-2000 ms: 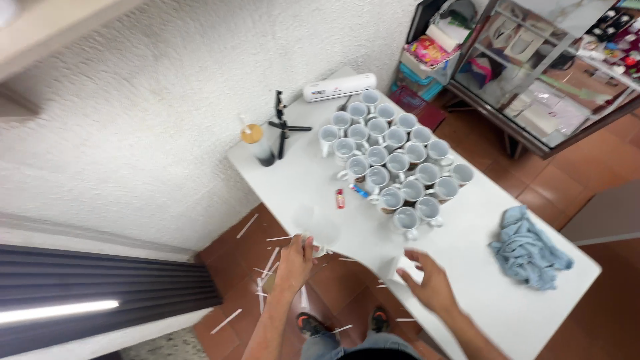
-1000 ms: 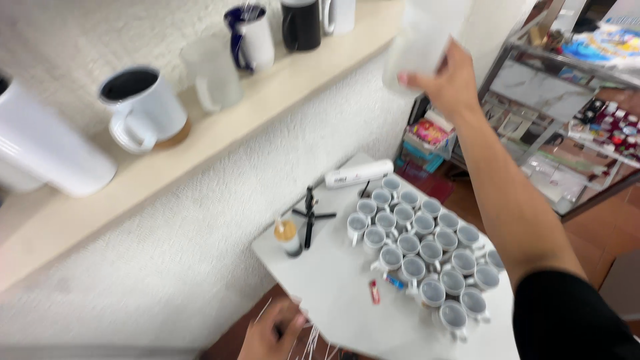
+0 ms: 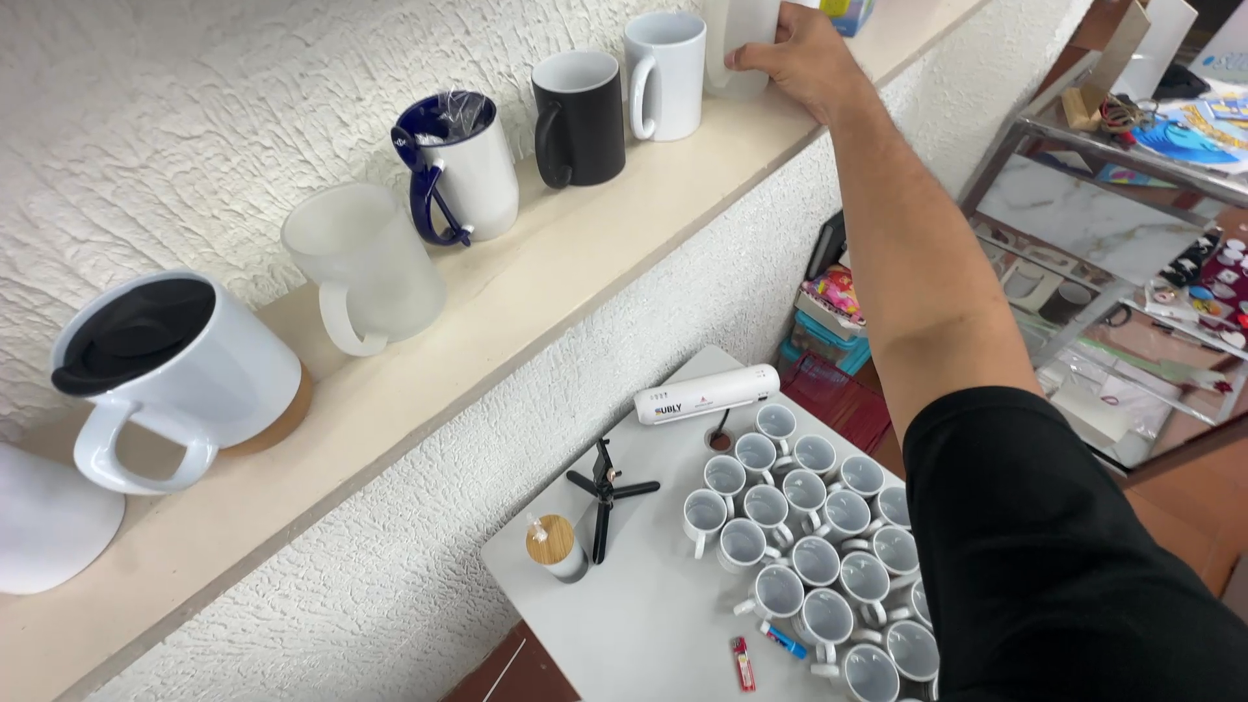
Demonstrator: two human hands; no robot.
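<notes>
My right hand (image 3: pixel 807 60) grips a frosted, translucent vessel (image 3: pixel 738 49) at the far end of the cream wall shelf (image 3: pixel 546 322); its top is cut off by the view's edge. Beside it on the shelf stand a white mug (image 3: pixel 673 78), a black mug (image 3: pixel 585 122), a white mug with a dark blue handle and spoon (image 3: pixel 475 180), a frosted glass mug (image 3: pixel 375 268) and a white mug with a black lid and cork base (image 3: pixel 195 361). My left hand is out of view.
Below, a white table (image 3: pixel 624 624) bears many white mugs (image 3: pixel 815 561), a small black tripod (image 3: pixel 604 497), a wooden-lidded tumbler (image 3: pixel 556 546), a white roll-shaped device (image 3: pixel 707 393), a red lighter (image 3: pixel 744 663) and a blue marker (image 3: pixel 783 641). A glass display case (image 3: pixel 1082 214) stands at right.
The view has swung up from the table to the shelf. My right hand has risen from the table's edge and brought the frosted vessel to the shelf. My left hand has left the view.
</notes>
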